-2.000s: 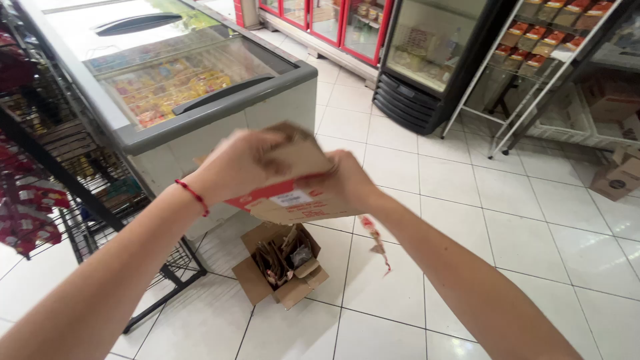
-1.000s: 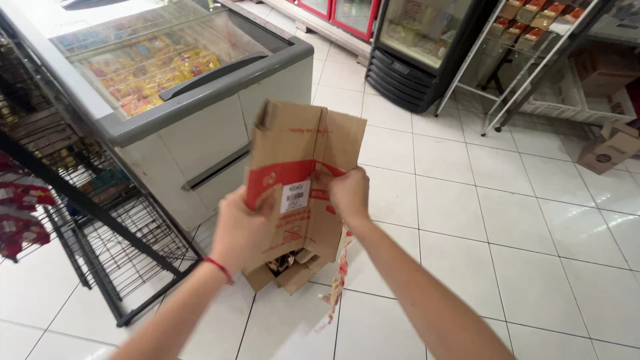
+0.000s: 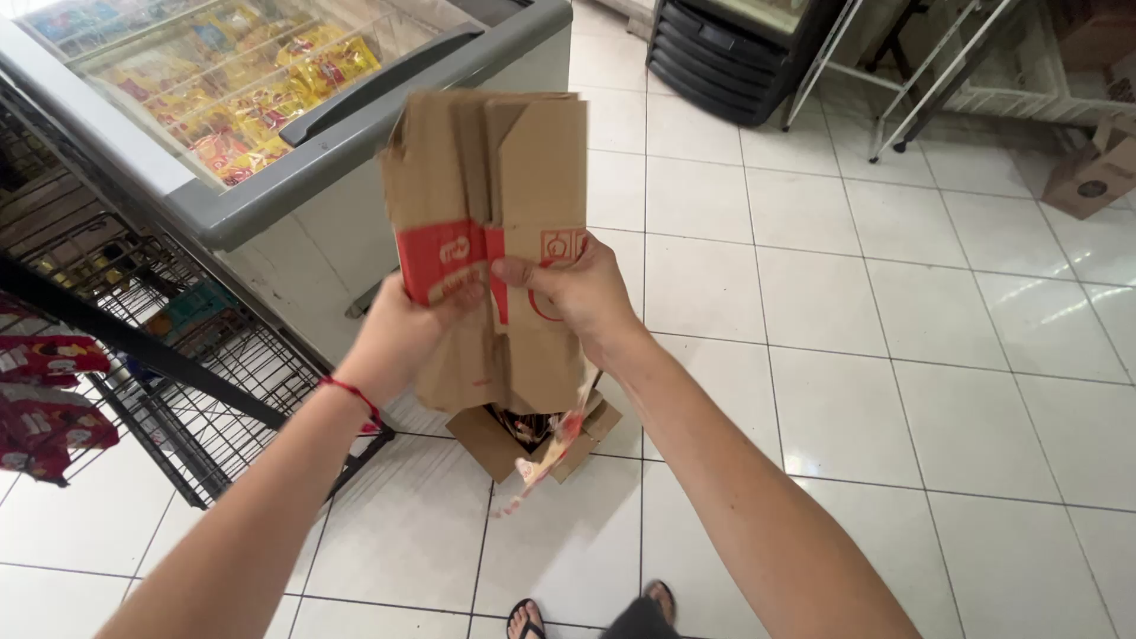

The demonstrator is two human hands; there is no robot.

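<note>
A flattened brown cardboard box point(image 3: 541, 169) with red print is held upright between both hands. My left hand point(image 3: 413, 324), with a red bracelet at the wrist, grips its left side. On the right side, my right hand point(image 3: 586, 293) pinches the folded panels, thumb in front. A torn strip of cardboard and tape point(image 3: 552, 453) dangles below my right hand. Behind and under the held cardboard, an open cardboard box point(image 3: 488, 444) stands on the floor with cardboard pieces inside; its upper part is hidden.
A chest freezer point(image 3: 275, 204) with yellow packets under glass stands at the upper left, beside a black wire rack point(image 3: 222, 382) with red packets. A black upright fridge point(image 3: 710, 62), a white metal rack point(image 3: 905, 89) and a small carton point(image 3: 1092, 173) are at the upper right.
The cardboard, tilted and blurred two seconds ago, was opened out one second ago and is now folded flatter and narrower. Both hands have kept hold of it. The view has tipped down, showing the feet.
</note>
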